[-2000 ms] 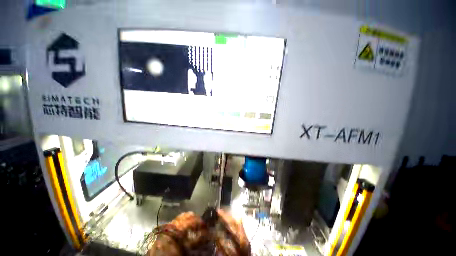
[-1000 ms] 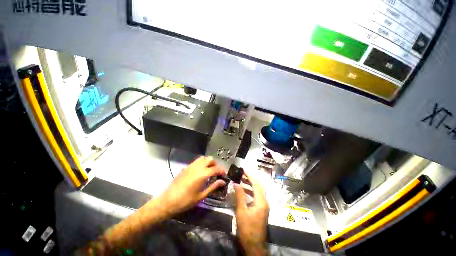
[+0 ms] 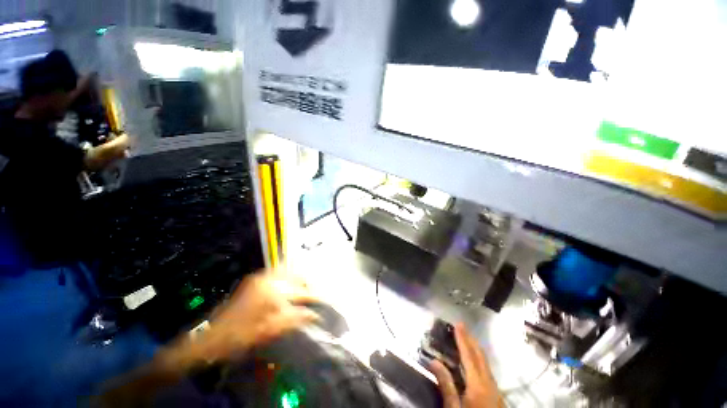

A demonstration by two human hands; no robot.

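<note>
The small black fixture block (image 3: 442, 343) stands on the bright metal plate inside the machine's opening. My right hand (image 3: 472, 374) is at its right and front side, with the fingers and thumb closed against it; whatever is inside the block is hidden. My left hand (image 3: 267, 307) is motion-blurred at the left front edge of the opening, away from the block. Its fingers point right. Whether it holds a tiny part cannot be seen.
A black box unit (image 3: 406, 239) with a cable is inside left, and a blue cylinder (image 3: 578, 275) above metal clamps inside right. A yellow-black upright bar (image 3: 271, 209) stands at the opening's left side. Dark trays (image 3: 191, 199) lie left. A person in dark clothes (image 3: 40, 167) is farther left.
The view has swung left, bringing in the trays and a person. My left hand has left the block and moved left to the opening's edge. My right hand stays at the block.
</note>
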